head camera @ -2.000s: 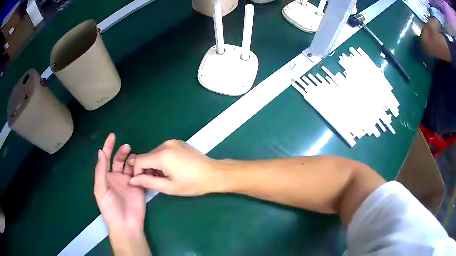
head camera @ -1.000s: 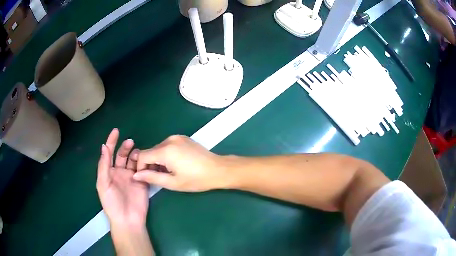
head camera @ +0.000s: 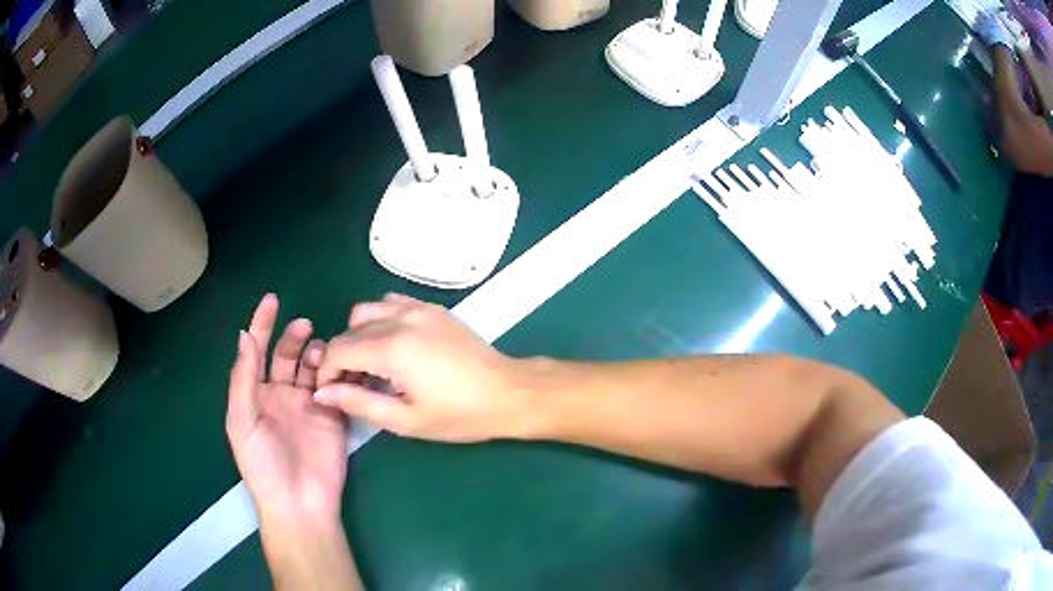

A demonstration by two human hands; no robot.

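My left hand (head camera: 295, 433) is palm up at the lower left, fingers apart and slightly curled, with nothing visible on the palm. My right hand (head camera: 422, 375) reaches across from the right, its fingertips bent against the left hand's fingers. Whether something small is between those fingertips is hidden. A white lid with two tubes (head camera: 447, 234) stands prongs-up beyond my hands. An open beige body (head camera: 144, 237) and a closed beige body (head camera: 58, 329) stand at the left. Neither hand touches them.
A flat pile of white rods (head camera: 826, 219) lies at the right, beside a long dark tool (head camera: 906, 116) and a grey metal upright (head camera: 779, 64). Another lid (head camera: 666, 64) and beige bodies (head camera: 435, 35) are at the back. Another person's arm (head camera: 1016, 116) shows at upper right.
The lids and beige bodies have shifted left and towards me along the green surface. The rods and upright stay nearly in place. My hands keep almost the same pose.
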